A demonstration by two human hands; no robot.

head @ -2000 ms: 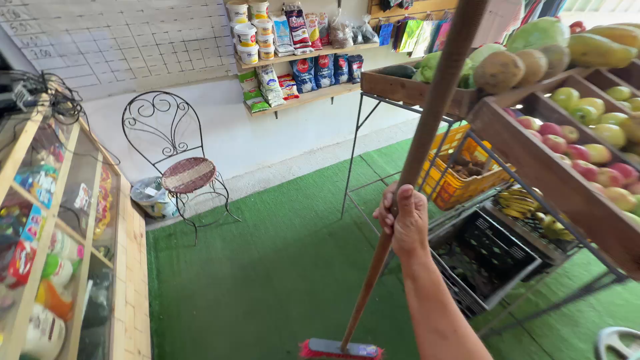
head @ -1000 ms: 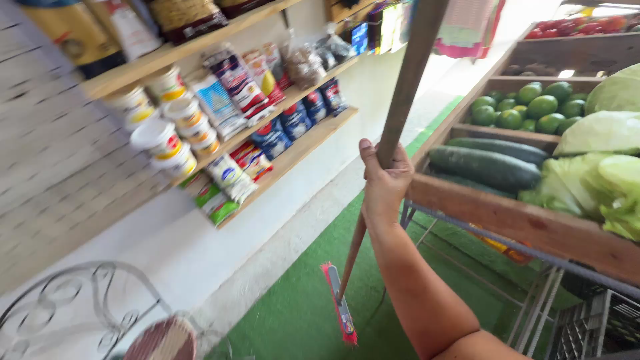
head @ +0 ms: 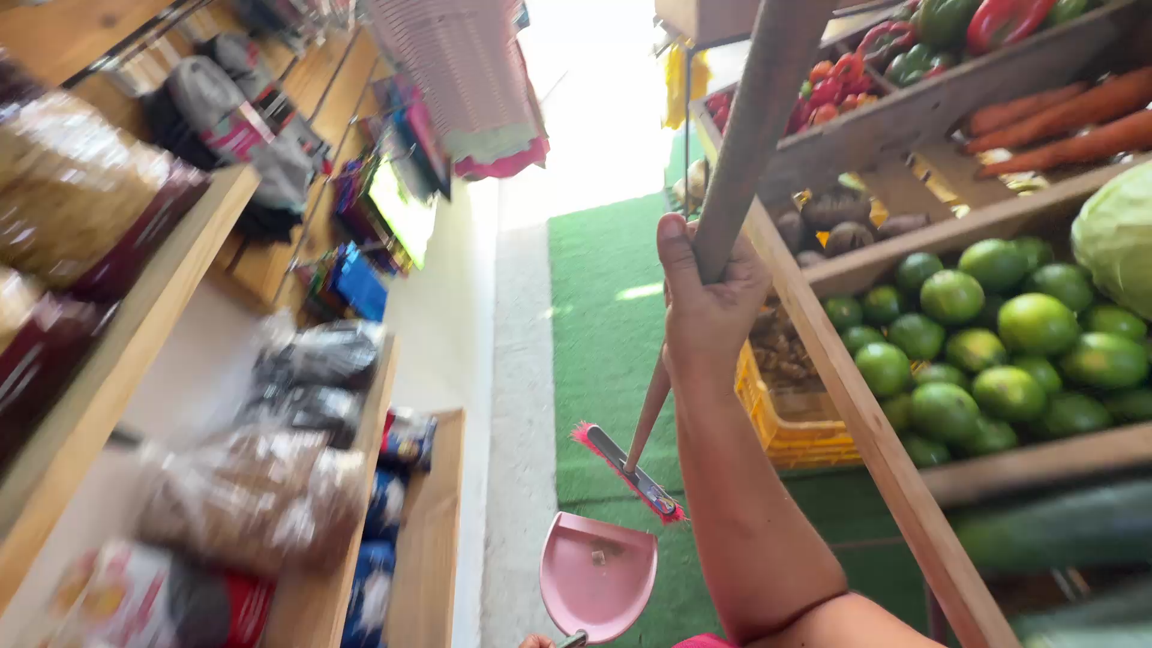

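My right hand (head: 715,297) is closed around the wooden handle of a push broom (head: 751,117), thumb pointing up along it. The broom's head (head: 630,472), grey with pink bristles, is low over the green floor covering. Just below it lies a pink dustpan (head: 598,576) with a small pale scrap and some dirt inside. Only fingertips of my left hand (head: 537,642) show at the bottom edge, beside the dustpan's handle (head: 573,639); the rest is outside the frame, so its hold cannot be seen.
Wooden shelves (head: 135,333) with bagged goods rise on the left. On the right, wooden produce bins (head: 864,450) hold limes (head: 1008,391), carrots (head: 1071,121) and peppers (head: 1012,22). A yellow plastic crate (head: 783,432) stands beneath. Cloths (head: 459,81) hang ahead near a bright opening.
The view has swung round and forward along the shelves. The pink dustpan and my left fingertips now show at the bottom. My right hand still holds the broom handle.
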